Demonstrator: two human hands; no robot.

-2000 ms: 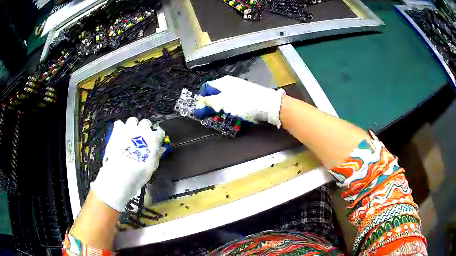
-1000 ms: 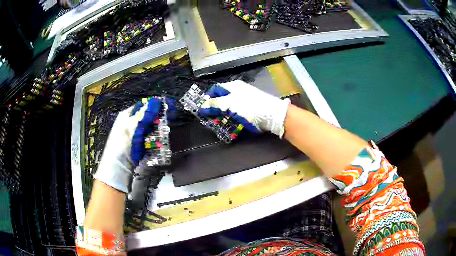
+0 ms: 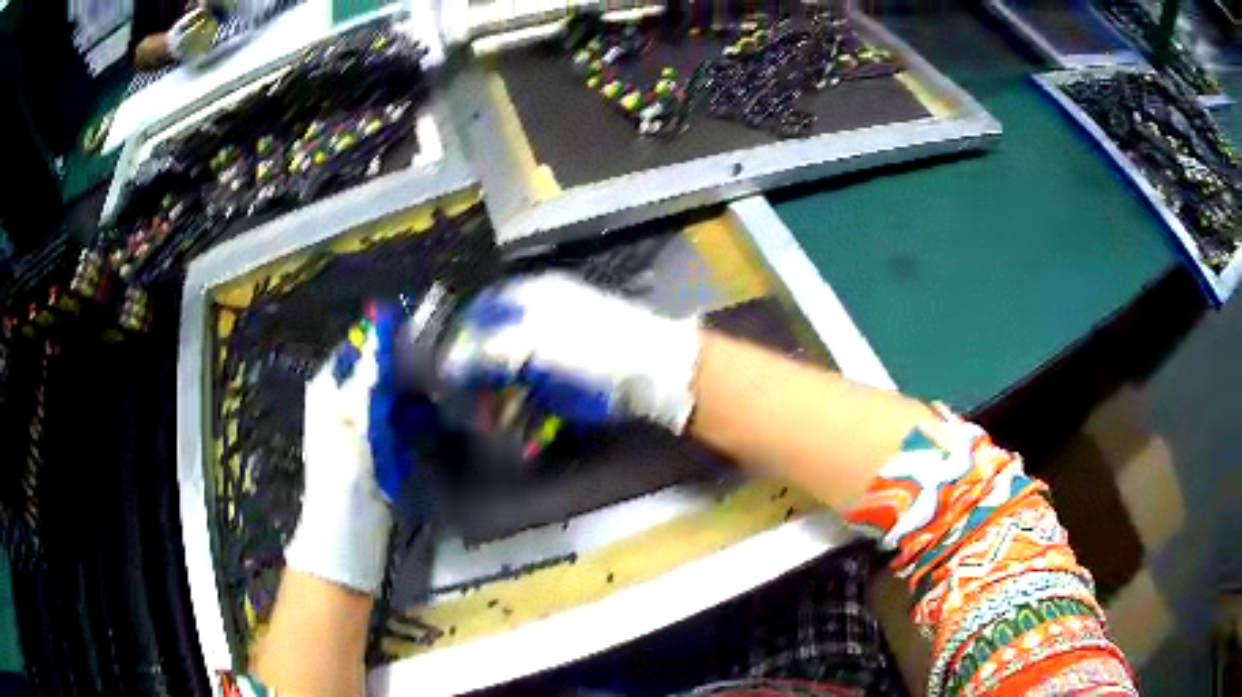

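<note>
My left hand [image 3: 357, 449], in a white glove with blue palm, is over the left part of the near frame tray [image 3: 654, 561]. It grips a board with yellow and red parts [image 3: 360, 334] showing at its fingertips. My right hand [image 3: 572, 349], gloved alike and motion-blurred, is close beside it over the tray middle. It holds small boards [image 3: 541, 433], with yellow-green and red parts showing below its fingers. Whether the two hands' boards touch is too blurred to tell. Black edge strips [image 3: 279, 327] are heaped in the tray around my left hand.
A second frame tray [image 3: 736, 170] with heaps of small boards lies beyond. Another tray of dark pieces [image 3: 1158, 150] is at far right on the green mat [image 3: 940, 259]. Boards fill a tray at upper left [image 3: 300, 143]. Dark racks stand at left. A hand [image 3: 153, 52] shows at top left.
My right hand has moved left, close to my left hand. My left hand has turned so that its board is mostly hidden. The view has shifted, showing more of the far trays.
</note>
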